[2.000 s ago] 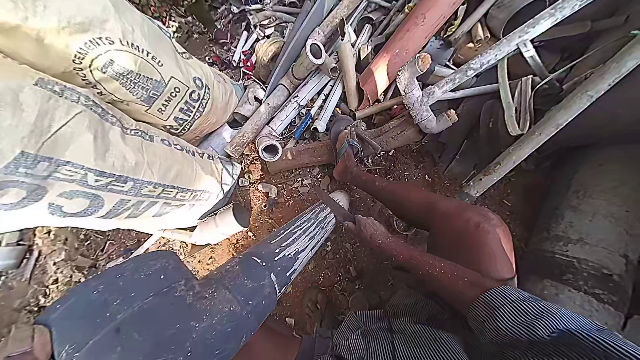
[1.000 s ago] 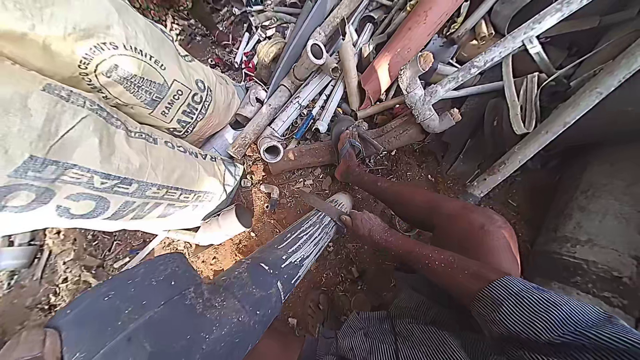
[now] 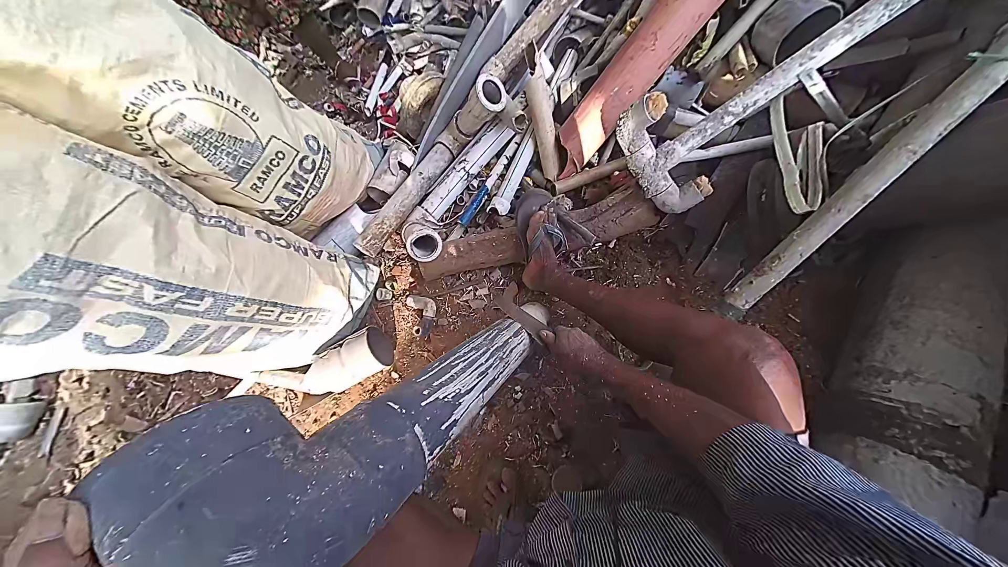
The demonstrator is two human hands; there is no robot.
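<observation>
A dark grey plastic pipe [image 3: 315, 465], wide and flared at the lower left, narrows toward the middle, where long white scrape marks run along its surface. My left hand [image 3: 59, 528] grips the rim of its wide end, partly cut off by the frame's edge. At the narrow end, my right hand [image 3: 579, 350] is closed around the lower end of a flat, brownish blade [image 3: 516, 309], which lies across the pale, rounded tip of the pipe. The blade's handle is hidden in the fingers. Beyond the tip, my sandalled foot [image 3: 543, 232] rests by a brown log.
Printed cement sacks [image 3: 181, 260] fill the left side. A heap of old pipes, with a reddish pipe [image 3: 630, 71] and a white elbow fitting [image 3: 657, 173], lies ahead. The brown log [image 3: 480, 250] lies before it. Long pale pipes [image 3: 866, 181] slant across the right.
The blade in my right hand has shifted slightly at the pipe's narrow end, and its angle has changed. My left hand remains at the wide end.
</observation>
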